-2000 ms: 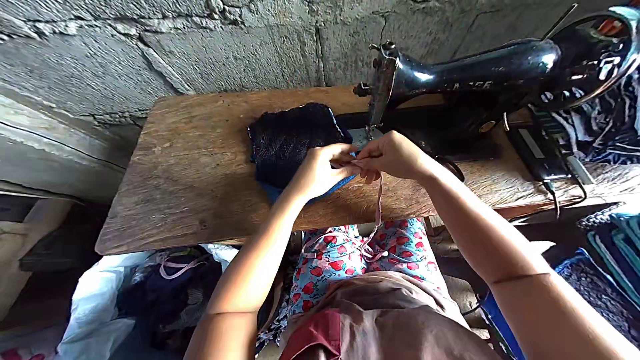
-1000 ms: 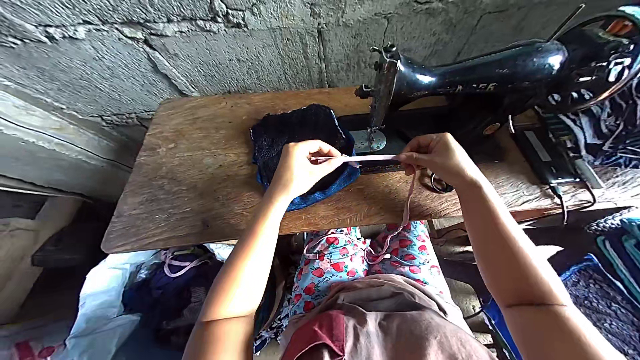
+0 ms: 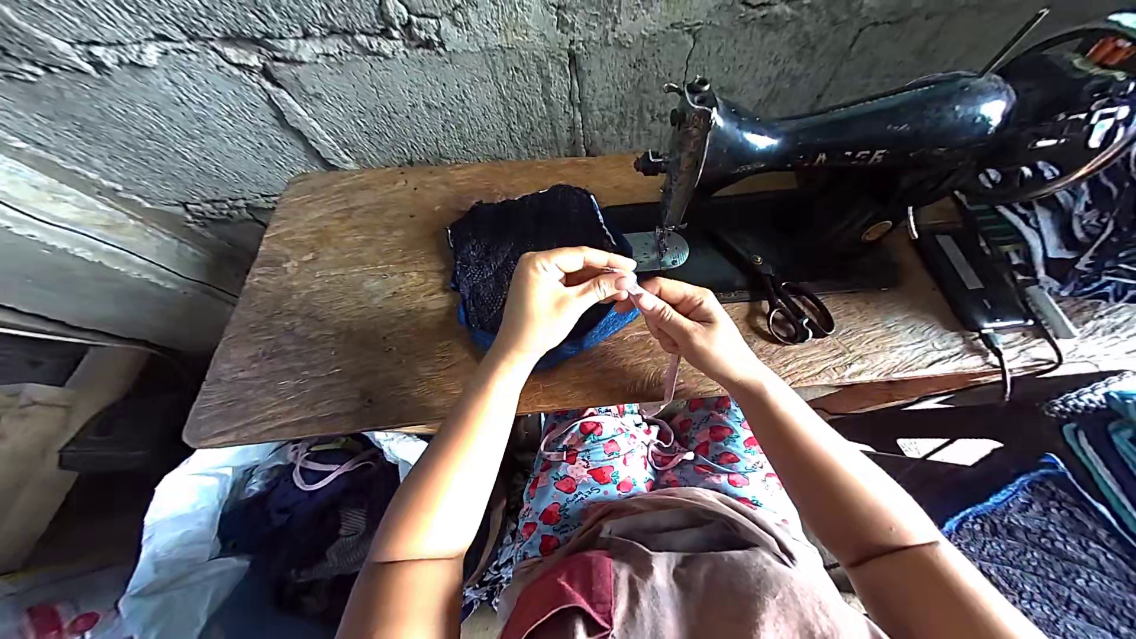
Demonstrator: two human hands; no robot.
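My left hand and my right hand meet in front of the needle area, each pinching a thin pale pink fabric strip between thumb and fingers. The strip hangs from my right hand down to my lap, where it lies in loops. Under and behind my left hand, dark blue knitted fabric with a brighter blue edge lies on the wooden table. A black sewing machine stands just beyond my hands, its needle above the metal plate. Black-handled scissors lie on its bed and the table edge.
A black box with cables lies at the table's right, near striped fabric. A concrete block wall rises behind. Below left is a white sack of dark cloth; at lower right lies blue-edged fabric.
One second ago my hands were apart with the strip stretched between them; now they are together. The scissors, partly hidden behind my right hand then, show more fully.
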